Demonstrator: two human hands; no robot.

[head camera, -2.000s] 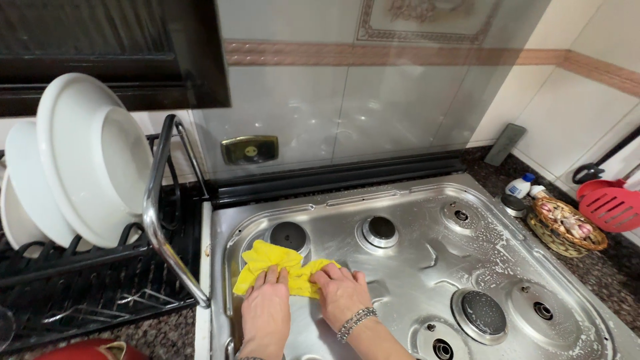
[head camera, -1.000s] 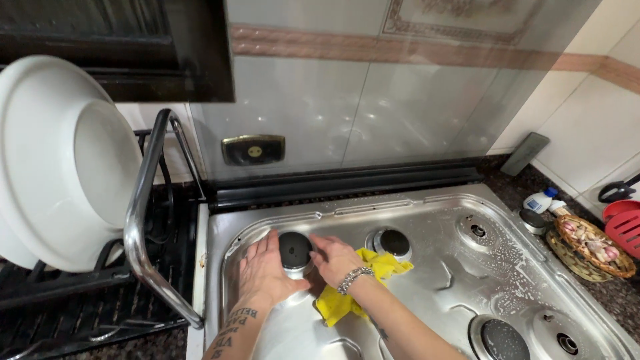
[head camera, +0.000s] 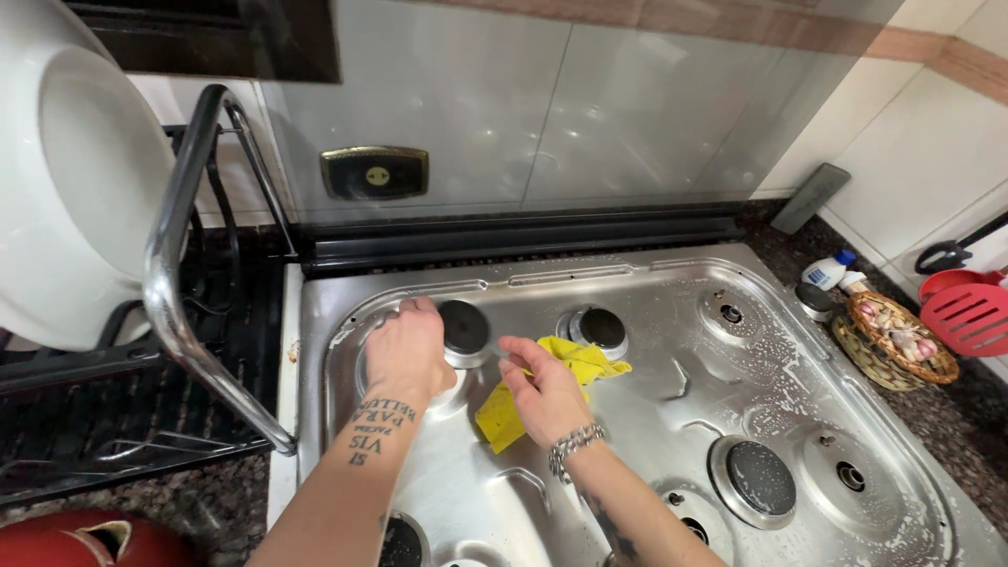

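Observation:
My left hand (head camera: 409, 346) touches the left side of the back-left burner (head camera: 465, 331), its fingers bent; whether it grips the burner is hidden by the hand. Just right of that burner, my right hand (head camera: 543, 382) hovers with its fingers apart, holding nothing. Beneath and behind it a crumpled yellow cloth (head camera: 500, 417) lies on the steel stovetop (head camera: 630, 417) and reaches the back-middle burner (head camera: 602, 327). Foamy droplets cover the stovetop's right side and the front-right burner (head camera: 760, 476).
A dish rack (head camera: 165, 260) with white plates (head camera: 102, 189) stands at the left. On the right counter are a small blue-capped bottle (head camera: 827, 270), a dark-lidded jar (head camera: 813, 302), a basket of garlic (head camera: 906, 339) and a red slotted spatula (head camera: 972, 319). A glass lid (head camera: 630, 118) rises behind the stovetop.
My hands first pressed the yellow cloth, then came to both sides of the back-left burner. Now my right hand is apart from that burner, while my left hand stays at its left side.

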